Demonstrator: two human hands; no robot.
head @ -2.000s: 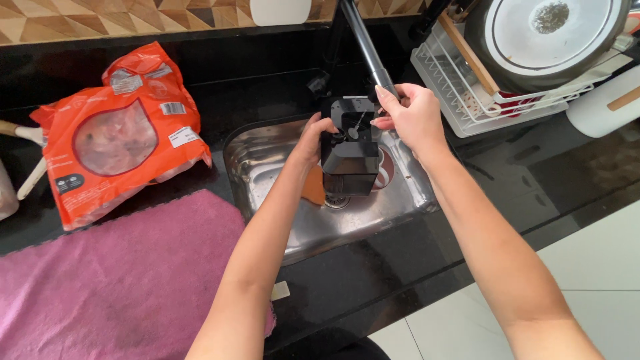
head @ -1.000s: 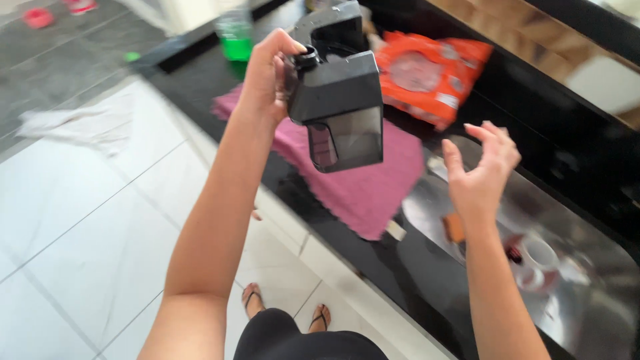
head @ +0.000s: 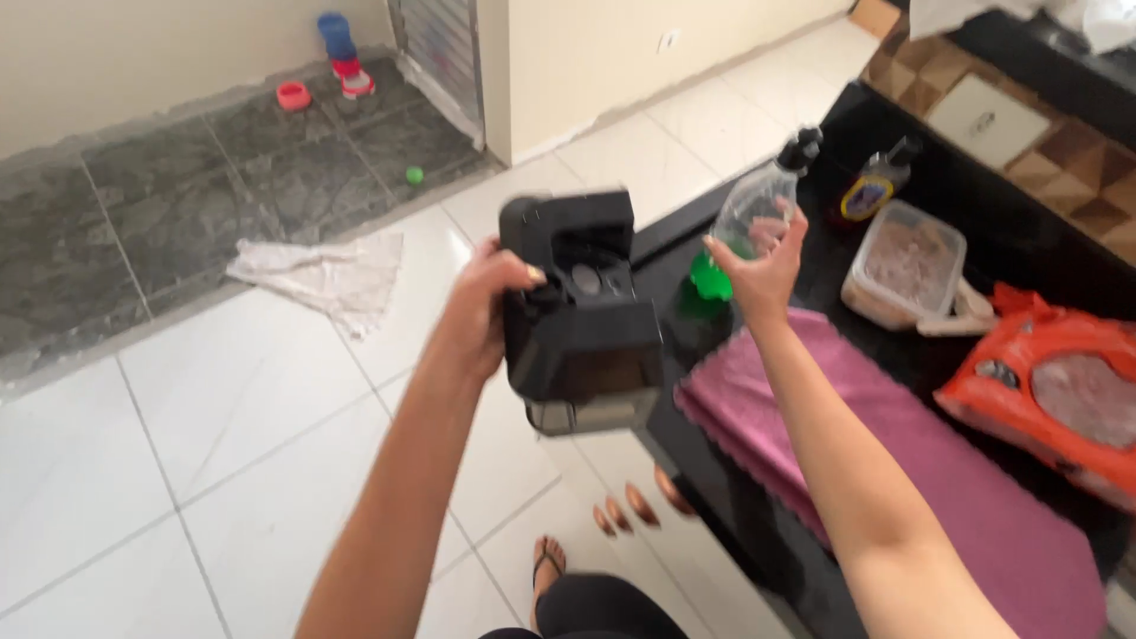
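Observation:
My left hand (head: 488, 311) grips a black plastic appliance part with a see-through lower container (head: 581, 346), held up over the floor beside the counter. My right hand (head: 763, 266) is at a clear spray bottle (head: 750, 209) with green liquid in its base, fingers around the bottle's body; whether they press on it is unclear. The bottle has a black top and stands near the counter's end. Just below it lies a pink cloth (head: 896, 453) on the black counter.
A dish soap bottle (head: 874, 186), a plastic tub of food (head: 905, 266) and an orange bag of meat (head: 1065, 382) line the counter's back. A whitish cloth (head: 328, 275) lies on the tiled floor. Copper-coloured knobs (head: 639, 506) show below the counter's edge.
The view has swung left from the sink to the counter's end. My right hand has left the black part and reached the spray bottle; my left hand still holds the part, carried away from the sink.

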